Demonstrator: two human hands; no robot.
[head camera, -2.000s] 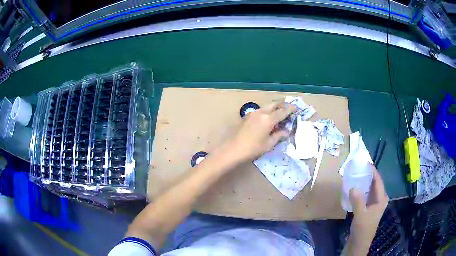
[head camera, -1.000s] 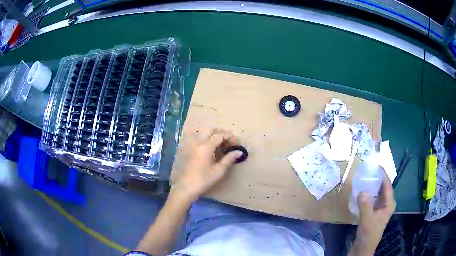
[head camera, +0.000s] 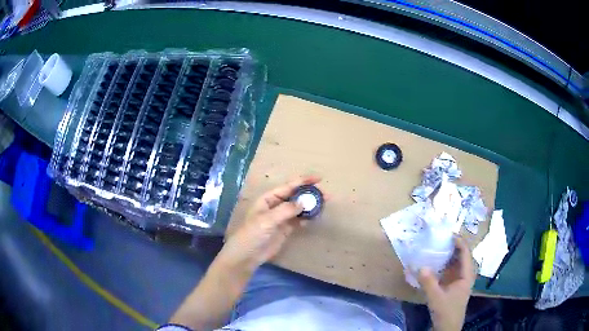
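Observation:
My left hand (head camera: 268, 223) holds a black wheel with a white hub (head camera: 308, 202) between thumb and fingers, over the tan board (head camera: 329, 239). My right hand (head camera: 449, 281) grips a translucent white squeeze bottle (head camera: 431, 244), which is tilted over a spotted white wipe (head camera: 402, 231); its nozzle end is blurred. A second wheel (head camera: 389, 156) lies flat on the board beyond the held one. Crumpled stained wipes (head camera: 475, 208) lie on the board beside and behind the bottle.
Clear blister trays of black wheels (head camera: 148, 136) stand at left, with a white tub (head camera: 55, 74) beyond. At right are a white wipe (head camera: 494, 245), dark pen-like tools (head camera: 507, 255), a yellow-handled tool (head camera: 547, 255) and a stained wipe (head camera: 564, 271).
My left hand has turned the held wheel so its white hub shows. My right hand has moved the bottle left, from the board's right edge to over the spotted wipe. The view has shifted.

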